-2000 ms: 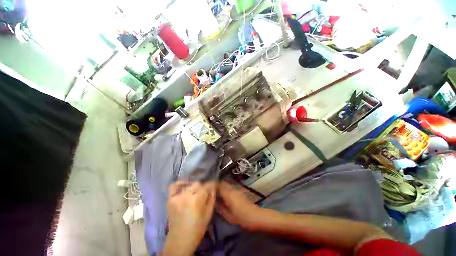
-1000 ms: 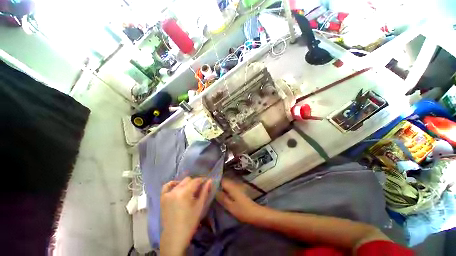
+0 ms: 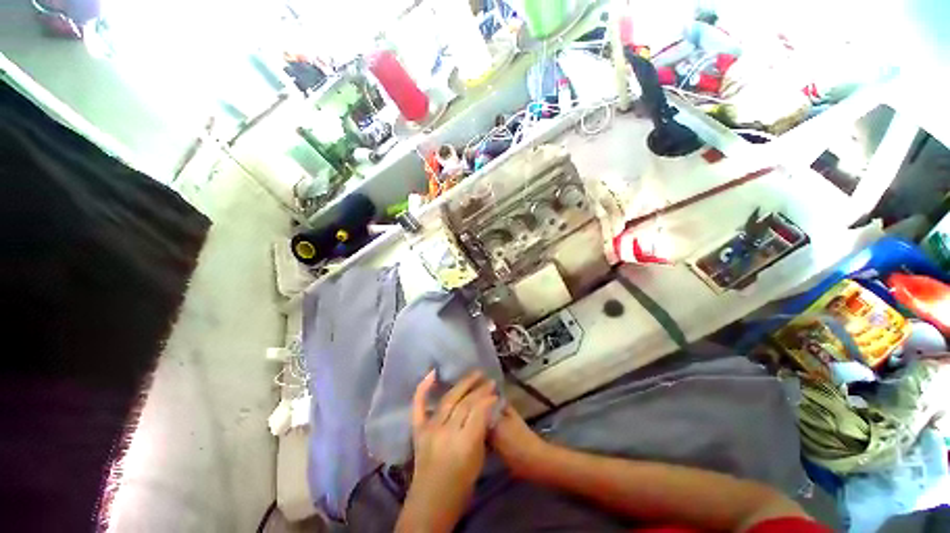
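Observation:
A grey cloth piece (image 3: pixel 422 349) lies in front of the overlock machine (image 3: pixel 531 234), its upper end at the needle area. My left hand (image 3: pixel 453 422) lies over the cloth's near right edge, fingers spread a little and pointing up. My right hand (image 3: pixel 513 435) is just right of it, its fingertips at the same edge; its grip on the cloth is partly hidden by my left hand. More grey cloth (image 3: pixel 677 416) lies over the lap and the table's front edge.
A metal opening (image 3: pixel 552 341) shows at the machine's front. Behind are a red thread cone (image 3: pixel 398 87) and black cones (image 3: pixel 333 231). A tool recess (image 3: pixel 748 250) and black stand (image 3: pixel 672 135) are at right. Dark cloth (image 3: pixel 83 281) hangs at left; bags (image 3: pixel 854 323) lie at far right.
The cloth in front of the needle area now lies flatter and broader. My left hand has moved right beside my right hand, its fingers more extended. The whole view has shifted slightly.

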